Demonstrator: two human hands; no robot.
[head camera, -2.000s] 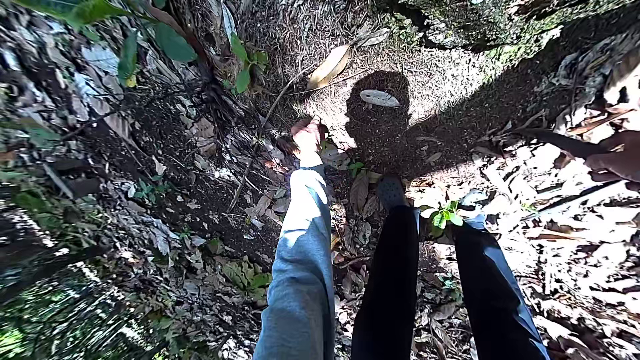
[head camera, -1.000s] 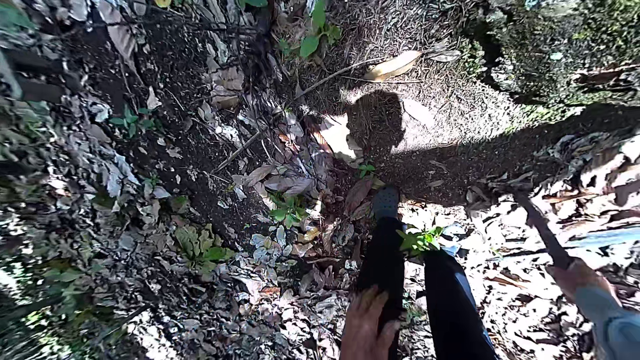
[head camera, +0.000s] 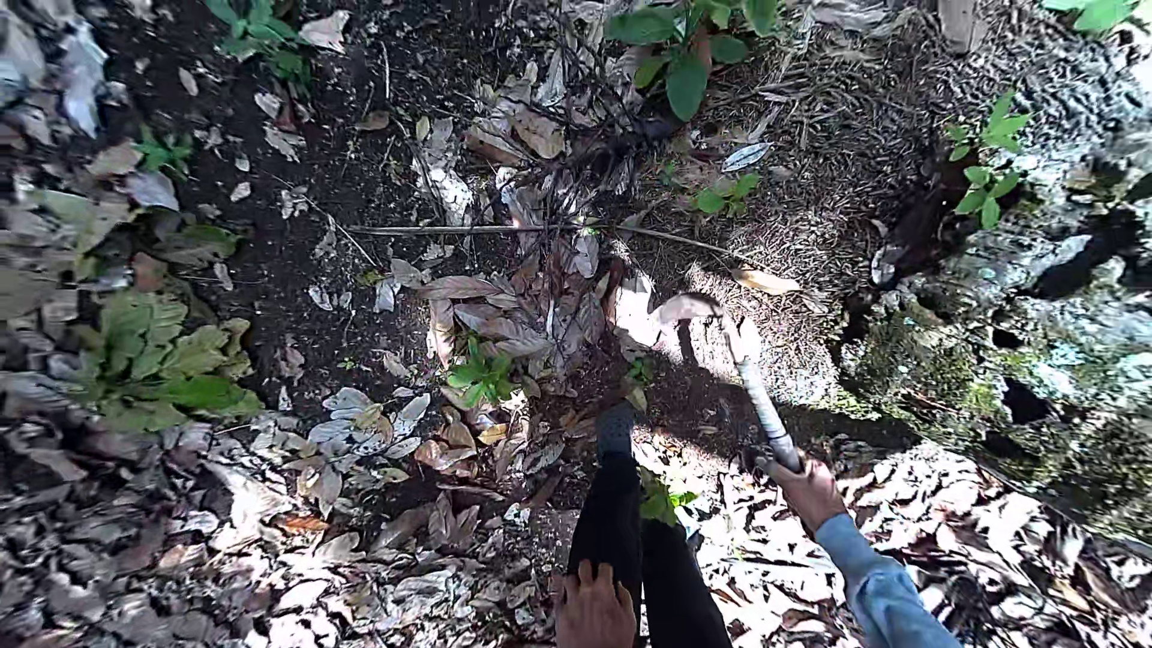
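Observation:
My right hand (head camera: 808, 490), in a light blue sleeve, is closed around the lower end of the handle of a hooked hand tool (head camera: 760, 396). The handle slants up to the left, and its curved blade (head camera: 688, 309) is over sunlit soil beside dry leaves. My left hand (head camera: 594, 607) rests on my dark trouser leg with its fingers somewhat spread and no tool in it. A dark shoe (head camera: 616, 428) shows at the end of that leg, left of the tool. The other foot is hidden by green leaves.
Mossy rock (head camera: 981, 360) rises at the right. A long thin stick (head camera: 468, 230) lies across the ground ahead. Dry leaf litter (head camera: 315, 540) covers the lower left. Low green plants (head camera: 481, 373) grow near my foot, and a broad-leaved plant (head camera: 166, 360) stands at the left.
My right hand has brought the tool from the far right to in front of my legs. Two seconds ago my left arm reached forward; my left hand is now back on my leg.

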